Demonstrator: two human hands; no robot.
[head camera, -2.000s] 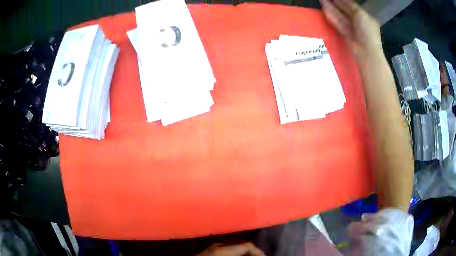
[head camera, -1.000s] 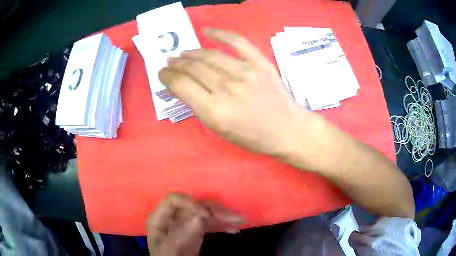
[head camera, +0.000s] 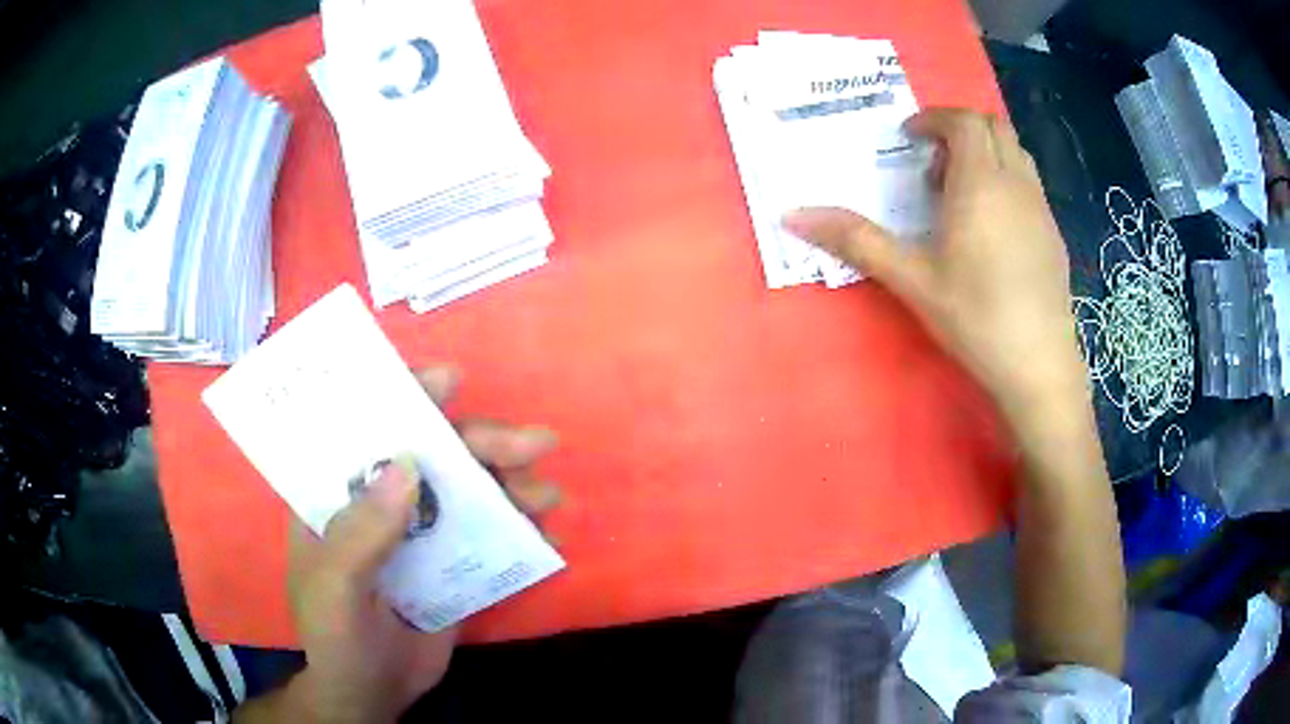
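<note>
My left hand (head camera: 361, 552) holds a ring-picture leaflet (head camera: 333, 410) at the lower left, thumb on top over the ring and fingers behind its right edge. My right hand (head camera: 976, 234) is over the text leaflet pile (head camera: 835, 156), thumb and fingers apart on its lower and right parts; whether it grips a sheet cannot be told. Two piles of ring-picture leaflets lie on the red mat (head camera: 637, 410): one fanned pile at the left edge (head camera: 177, 198) and one at centre-left (head camera: 425, 142).
A heap of rubber bands (head camera: 1143, 333) lies right of the mat, beside bundled leaflets (head camera: 1195, 135). A shiny black heap (head camera: 64, 340) is left of the mat. Another person's pale clothing shows at the lower right.
My right hand has moved from the centre-left pile to the text leaflet pile. My left hand, near the mat's front edge before, now holds a ring-picture leaflet.
</note>
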